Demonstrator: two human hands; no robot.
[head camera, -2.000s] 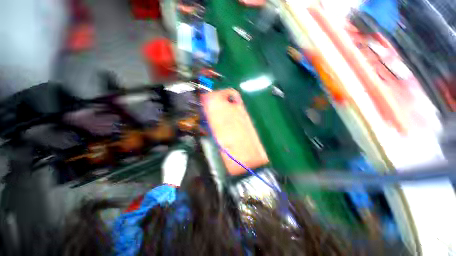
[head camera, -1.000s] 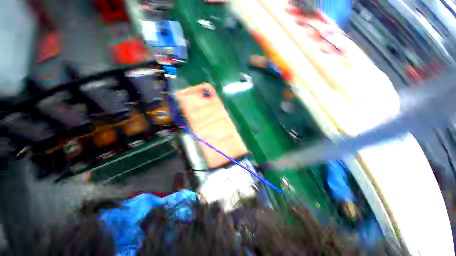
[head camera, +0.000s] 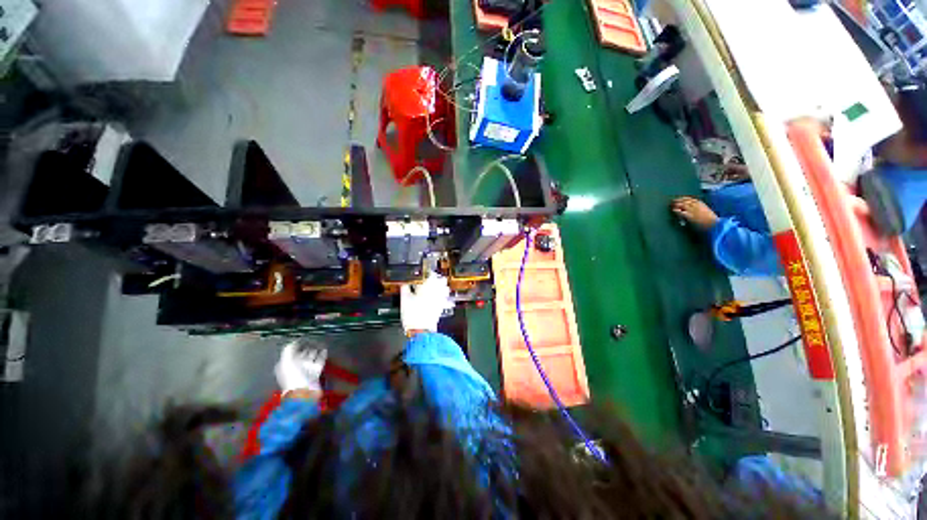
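Note:
The long black multi-station press stands left of the bench, with upright black fins, silver blocks and orange-brown lower parts. My right hand, in a white glove, is at the front of the press near its right-hand stations; whether it holds anything is hidden. My left hand, in a white glove, is lower and to the left, in front of the press and off it; its fingers are too small to read. A salmon-orange parts tray lies right of the press, with a dark round part in its top corner.
A blue cable crosses the tray. A blue-and-white bench device stands beyond the press on the green bench. A neighbour's hand rests at the bench's right side by the white shelf. A red stool stands on the floor.
The view has shifted and sharpened, showing more of the press and floor. Both gloved hands now show, where neither could be made out a second ago; my right hand is at the press.

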